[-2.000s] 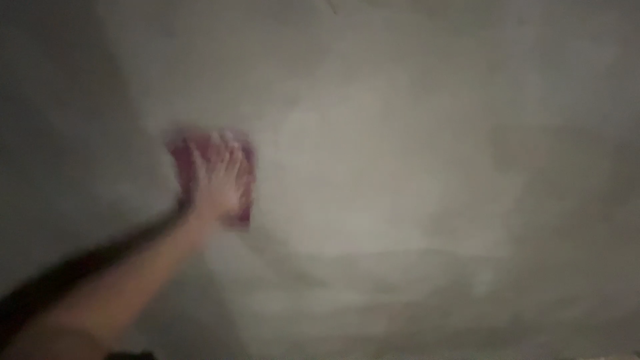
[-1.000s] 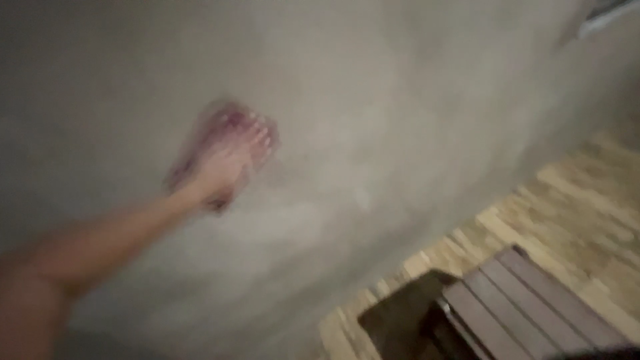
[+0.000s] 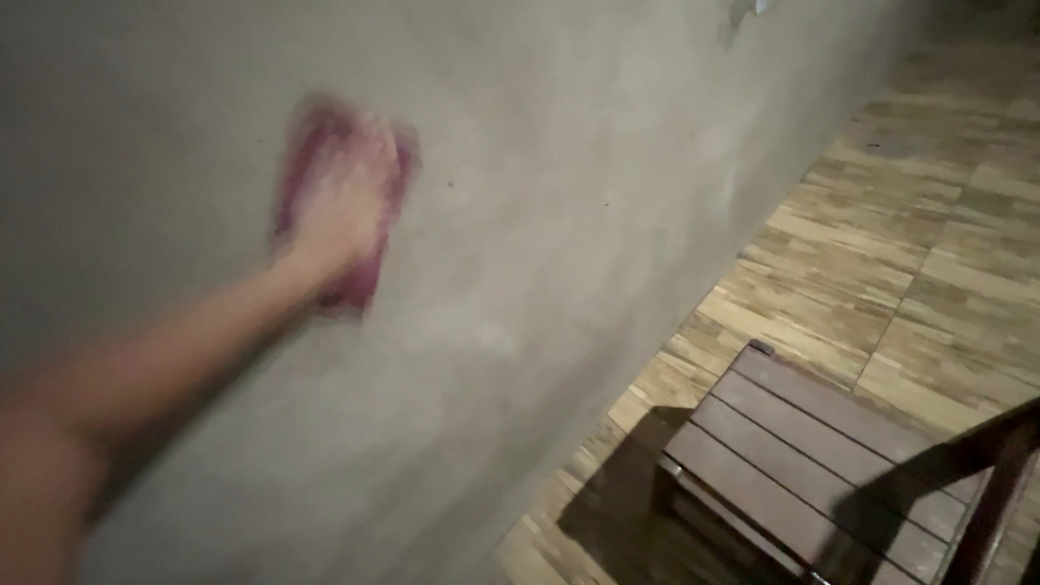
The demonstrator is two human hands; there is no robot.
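My left hand (image 3: 345,187), blurred by motion, lies over a dark pink cloth (image 3: 357,284) against a grey wall (image 3: 520,268). The cloth shows on both sides of the hand and below the wrist; its exact fold cannot be told. The arm reaches in from the lower left edge. My right hand is outside the view.
At the lower right stands a brown slatted chair (image 3: 780,439), its dark arm or frame (image 3: 999,487) at the right edge. The floor of wood-patterned tiles (image 3: 918,268) meets the wall along a slanting line. A small pale object (image 3: 761,6) is at the top edge.
The view has swung strongly, so the floor and the chair now show at the right. In all the frames my left hand stays on the cloth against the wall.
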